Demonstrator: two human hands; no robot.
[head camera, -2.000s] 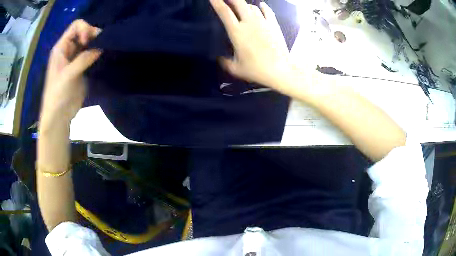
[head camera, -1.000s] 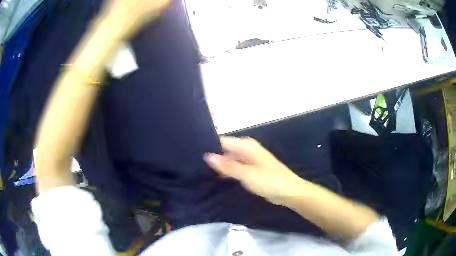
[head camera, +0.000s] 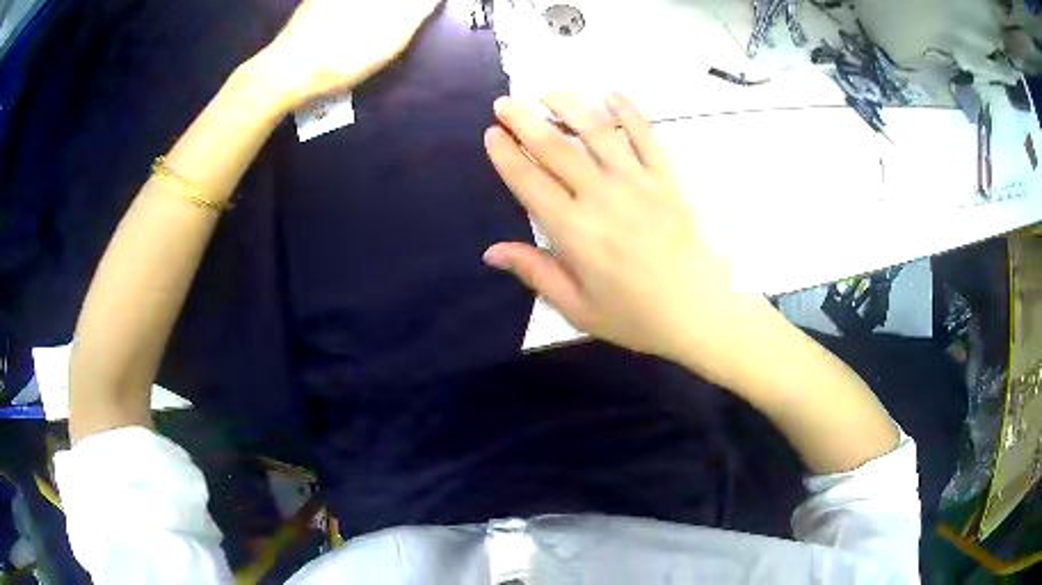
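Note:
A dark navy cloth (head camera: 394, 217) covers the left of the white table and hangs over the lap. My left hand (head camera: 354, 40) lies on the cloth at the top, its fingers partly cut off by the frame edge. A small white label (head camera: 325, 117) shows on the cloth just below that hand. My right hand (head camera: 606, 217) is palm down with fingers spread at the cloth's right edge, partly over the white bed. Small metal parts (head camera: 480, 14) of the machine show at the top beside a bright light.
The white table (head camera: 823, 171) extends right. Black thread scraps (head camera: 851, 69) lie at its upper right, and a thin dark tool (head camera: 985, 149) lies far right. Black and green snips (head camera: 857, 299) lie on a pale patch below the table edge. A yellow-edged box or frame stands far right.
My right hand has moved up from the lap to the cloth's right edge on the table. My left hand has shifted slightly right and up. The cloth lies further right.

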